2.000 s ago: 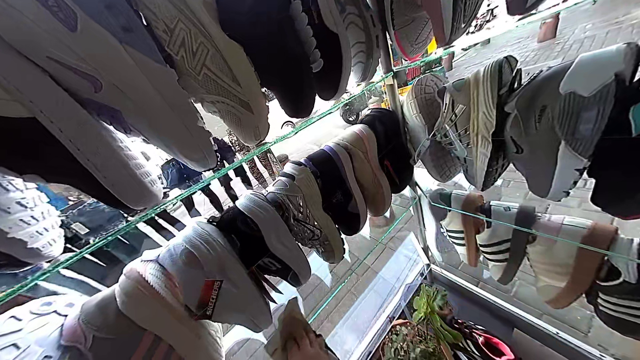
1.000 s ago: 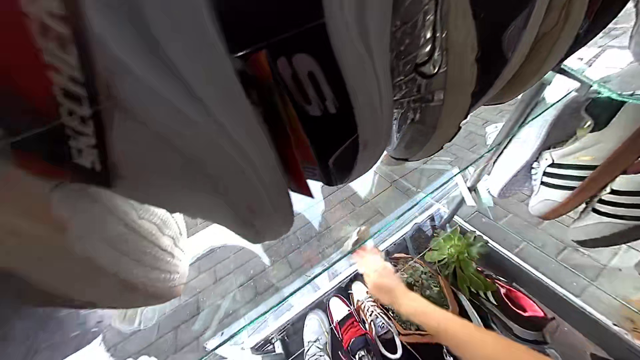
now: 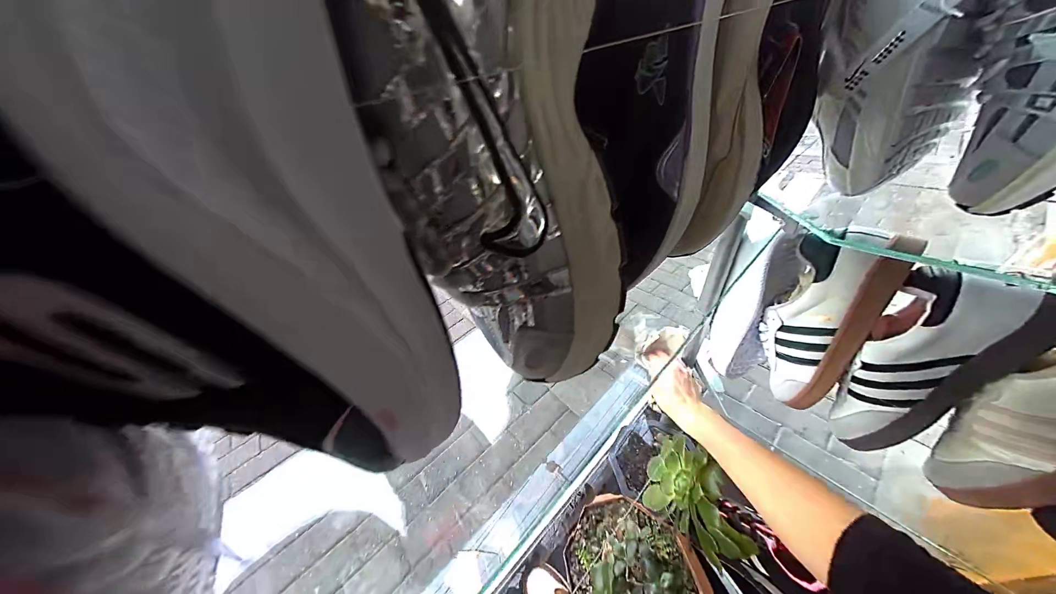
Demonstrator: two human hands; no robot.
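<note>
My right hand (image 3: pixel 675 388) reaches forward from the lower right, low in the glass display case. Its fingers are on a crumpled pale cloth (image 3: pixel 665 340), against the glass near the corner post; glare blurs the finger detail. A white sneaker with dark stripes (image 3: pixel 804 334) stands just to the right of the hand. Below the forearm is a green succulent (image 3: pixel 681 483). My left hand is not in view.
Shoes hang close overhead, among them a silvery sneaker with a beige sole (image 3: pixel 577 272) and a large grey shoe (image 3: pixel 330 247). A glass shelf edge (image 3: pixel 899 252) crosses at right. A planter pot (image 3: pixel 691 549) stands at the bottom.
My right hand has moved along the lower glass to the corner post, the cloth still with it. The view has shifted a lot, closer under the shoes.
</note>
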